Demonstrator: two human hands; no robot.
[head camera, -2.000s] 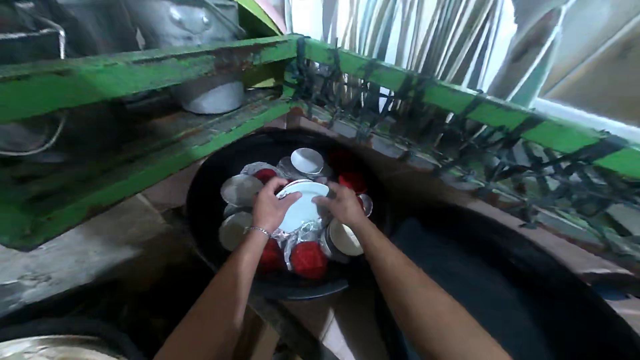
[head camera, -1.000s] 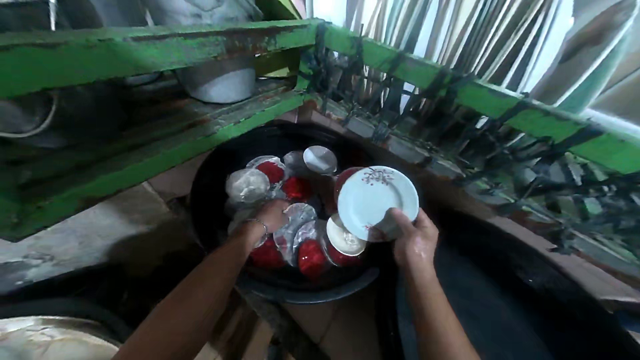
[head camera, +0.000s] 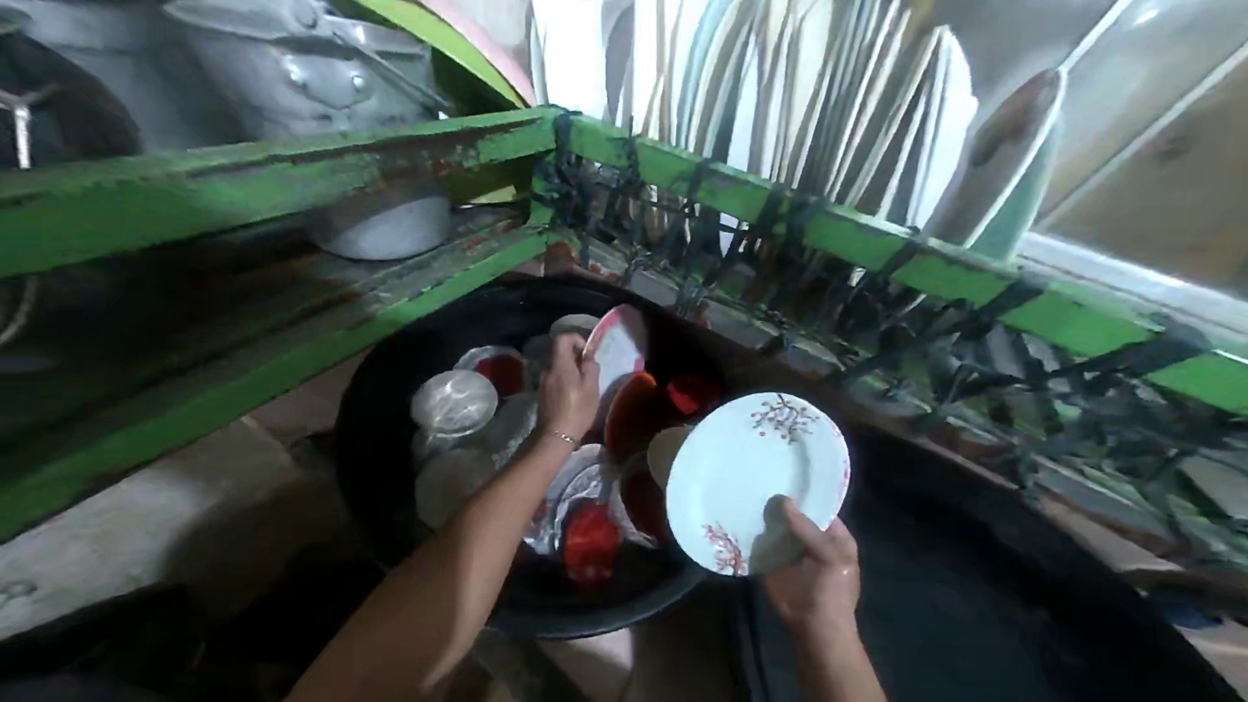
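Note:
My right hand (head camera: 817, 575) grips the lower edge of a white plate with a reddish floral print (head camera: 731, 487), thumb on its face, over the gap between two black tubs. Inside the left black tub (head camera: 604, 619), my left hand (head camera: 568, 385) holds a small dish with a pink-red rim (head camera: 619, 346), tilted on its edge. Around that hand lie a clear glass or bowl (head camera: 454, 402), an orange-brown bowl (head camera: 632, 414), a red cup (head camera: 592, 544) and several other clear and red pieces.
A second black tub (head camera: 955, 575) stands at the right. Behind, a green wooden rack (head camera: 829, 219) with dark strips bears upright plates (head camera: 780, 97). Green shelving (head camera: 244, 380) at the left holds metal pots (head camera: 385, 224).
My left hand has moved up within the tub and now holds the pink-rimmed dish. My right hand still has the floral plate, which both hands held over the tub earlier.

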